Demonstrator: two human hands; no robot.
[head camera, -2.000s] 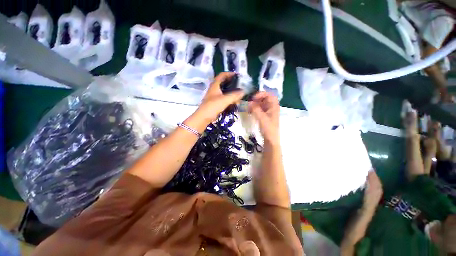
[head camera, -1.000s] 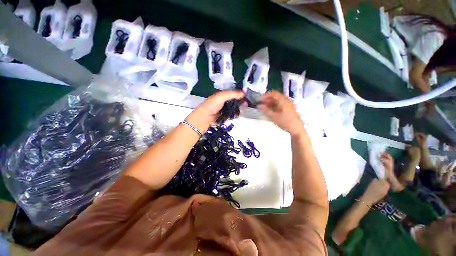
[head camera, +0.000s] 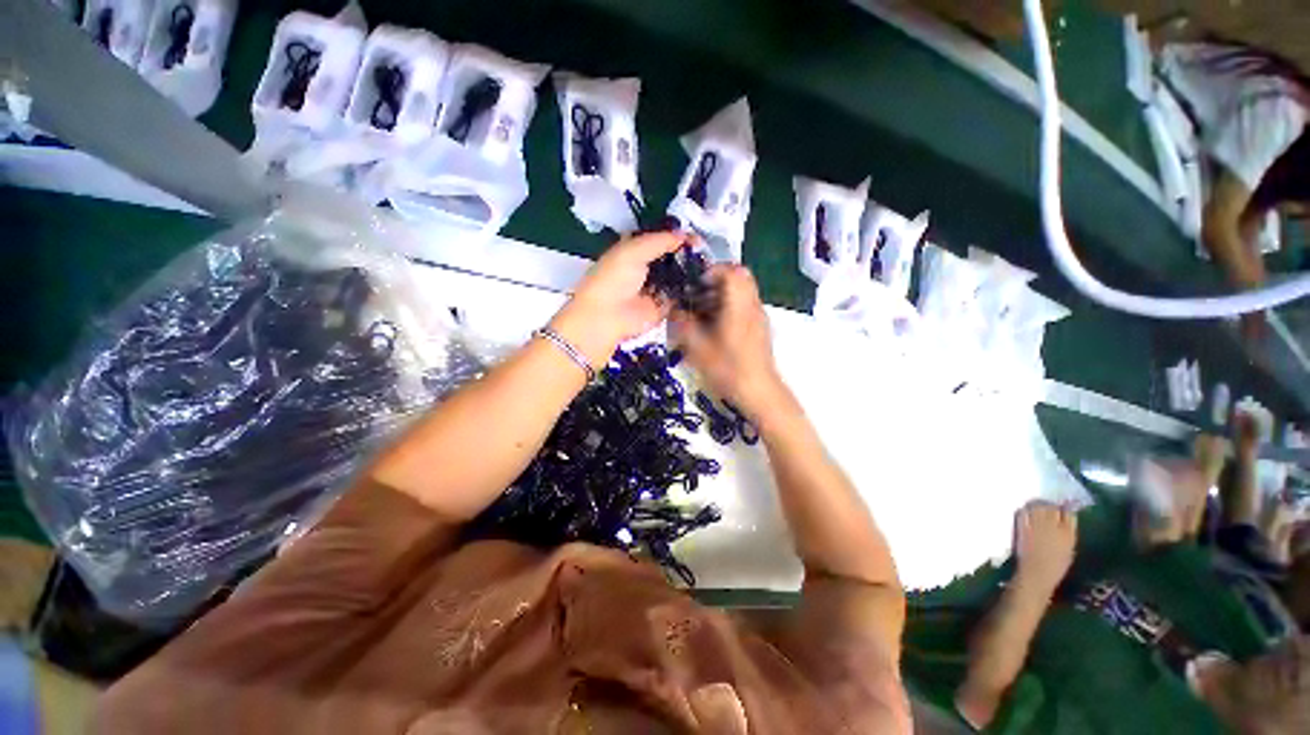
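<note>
My left hand holds a bunch of black coiled cables near the belt's front edge. My right hand is at the bunch's right side, its fingers blurred and partly hidden, so its hold is unclear. Below lies the tangled black cable pile on a white surface. White wrapped trays stand on the green belt beyond my hands. The trays at the left and centre, and two to the right, show a black cable inside. Trays further right are overexposed.
A large clear plastic bag of cables lies at left. A bright white stack of sheets lies right of my right arm. A worker's hand rests at its edge. A white curved tube and a grey upright cross the view.
The trays at left and centre have shifted left in view. My right hand, further right a second ago, has come back against the cable bunch. More cable-holding trays show right of my hands.
</note>
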